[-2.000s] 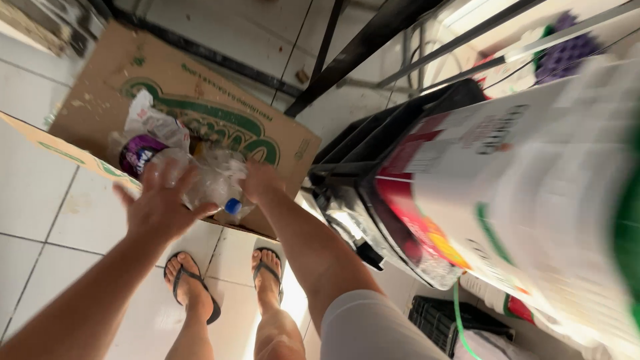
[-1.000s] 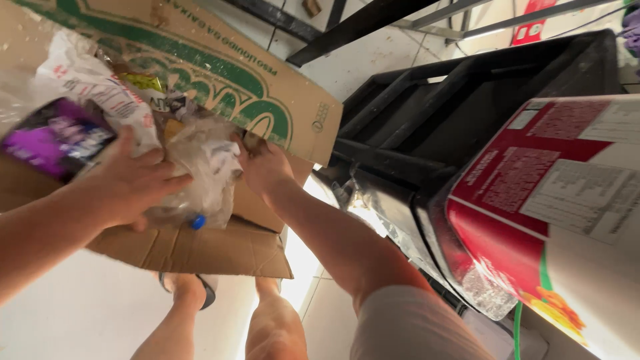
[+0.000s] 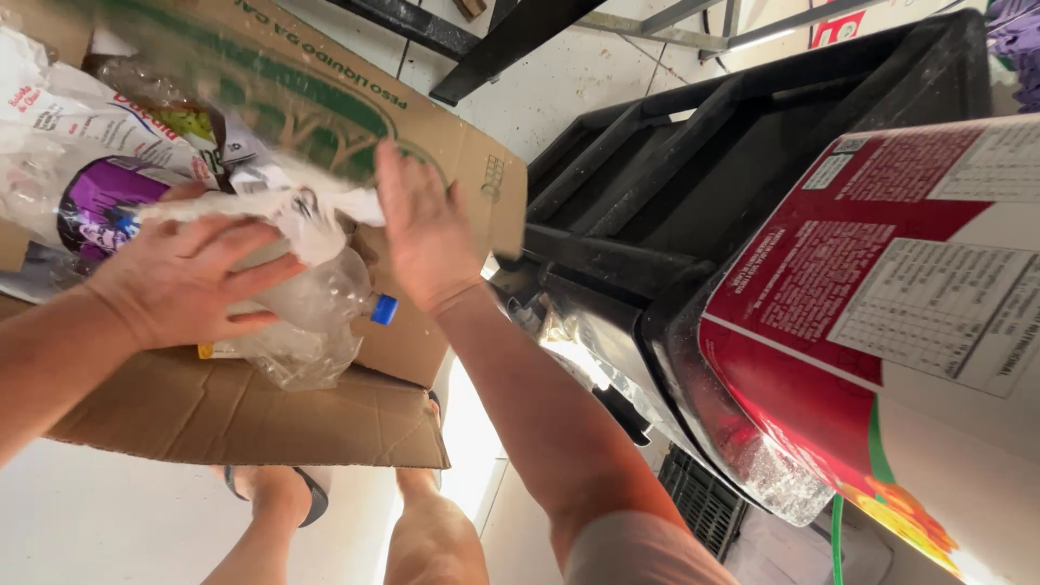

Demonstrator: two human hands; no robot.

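A cardboard box (image 3: 244, 406) with green print holds plastic waste. My left hand (image 3: 191, 276) lies with spread fingers on a clear plastic bottle with a blue cap (image 3: 383, 309) and the crumpled plastic around it. Beside that hand is a purple-labelled package (image 3: 114, 203), and behind it lie printed white plastic bags (image 3: 89, 106). My right hand (image 3: 426, 227) is raised, blurred, with its fingers extended at the right inner side of the box. A crumpled white plastic piece (image 3: 325, 215) reaches to its edge; whether the hand touches it is unclear.
Right of the box stands a black plastic crate (image 3: 650, 179). A large red and white container (image 3: 918, 276) bearing writing fills the right side. Black metal frame legs (image 3: 520, 49) stand behind. My feet in flip-flops (image 3: 313, 496) are below the box, on white floor tiles.
The box and its contents now appear larger and nearer in view. My right hand, lower by the box's right side one second ago, has its fingers raised. My left hand stays over the plastic.
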